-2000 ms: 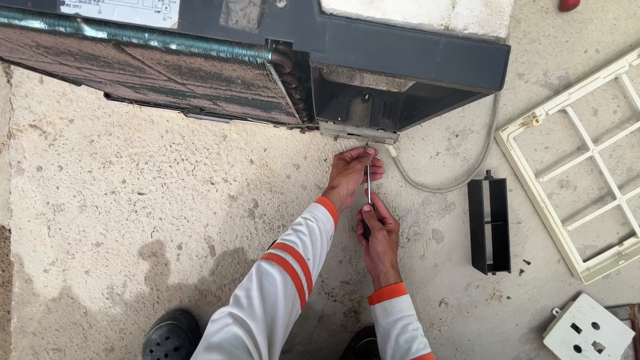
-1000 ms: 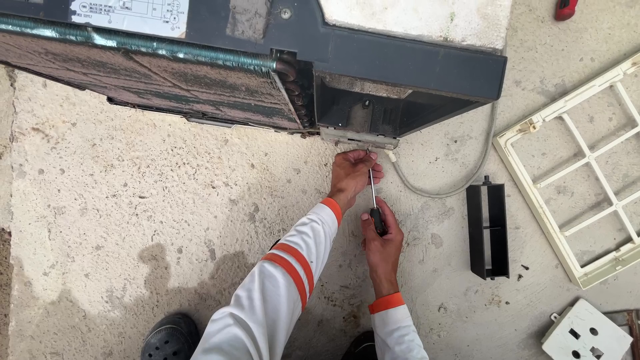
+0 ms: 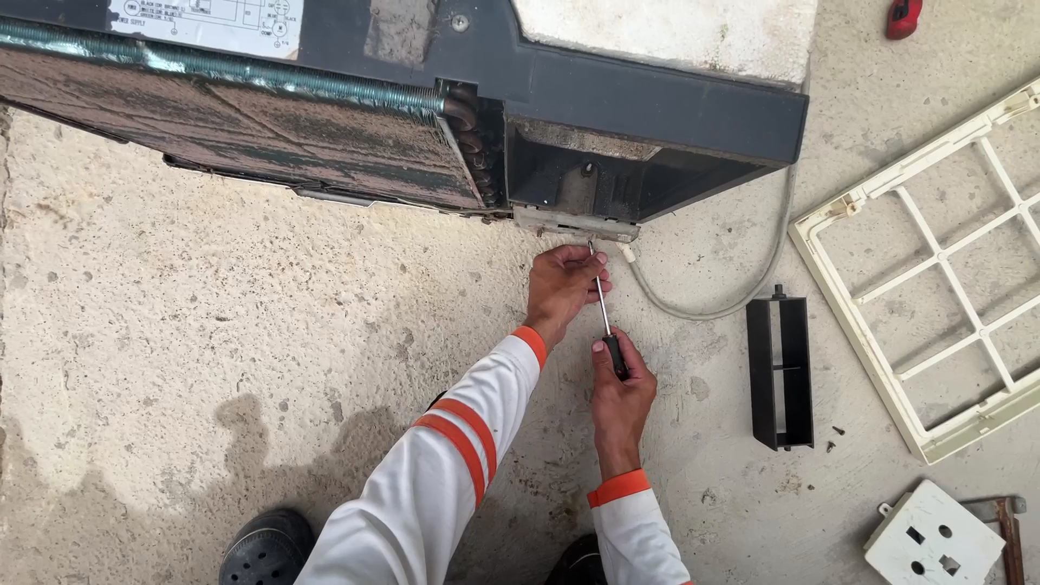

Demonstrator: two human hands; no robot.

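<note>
A window air conditioner (image 3: 650, 118) with a dark casing and a dirty finned coil (image 3: 244, 130) lies across the top of the view. My right hand (image 3: 621, 390) grips the black handle of a screwdriver (image 3: 603, 305), whose shaft points up toward the unit's lower edge. The fingers of my left hand (image 3: 565, 280) are closed around the upper shaft near its tip, just below a metal bracket (image 3: 573, 223). Whether the tip touches a screw is too small to tell. A grey power cord (image 3: 715, 315) curves from beside the bracket.
On the concrete floor at right lie a black plastic frame (image 3: 762, 374), small screws (image 3: 830, 446), a cream grille frame (image 3: 861, 349), a white control plate (image 3: 934, 532) and a rusty hammer-like tool (image 3: 1010, 536). A red object (image 3: 903, 18) lies at the top right. My shoe (image 3: 266, 546) shows below.
My right hand has shifted from the lower part of the screwdriver's handle only slightly, and its fingers are posed differently. The left hand stays by the bracket.
</note>
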